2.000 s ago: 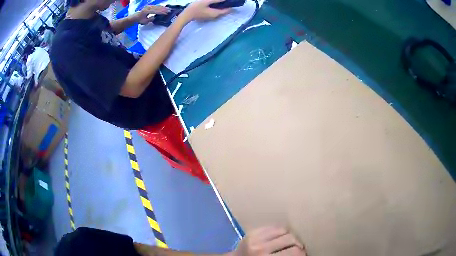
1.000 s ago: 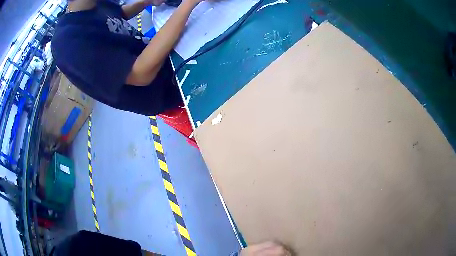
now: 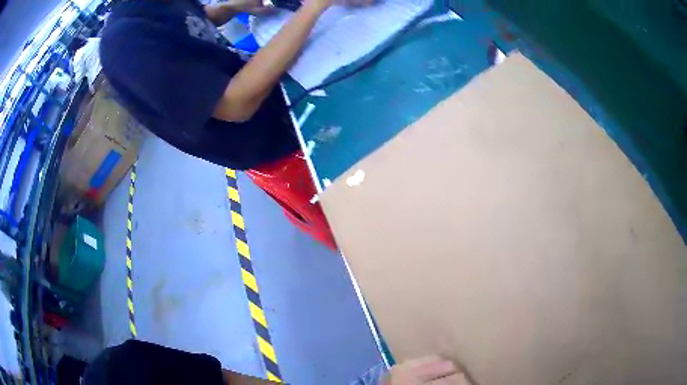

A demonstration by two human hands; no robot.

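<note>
The tan cardboard sheet [image 3: 520,218] lies on the green bench in front of me. A small white scrap [image 3: 355,178] lies on it near its left corner. My left hand [image 3: 428,371] is at the bottom edge of the picture, by the near-left edge of the cardboard. Only its back and some bent fingers show; the fingertips are cut off or hidden, so I cannot tell if it holds anything. My right hand is out of the picture.
A person in a dark shirt [image 3: 169,83] sits at the bench at upper left, arms over a white sheet [image 3: 343,45]. A black cable and white scraps lie nearby. A red bag [image 3: 294,192] hangs by the bench edge. Yellow-black tape [image 3: 245,274] crosses the grey floor; boxes stand left.
The camera view has shifted, so bench and cardboard sit further right. The black curved frame at the far right has left the picture. My left hand remains by the cardboard's near edge.
</note>
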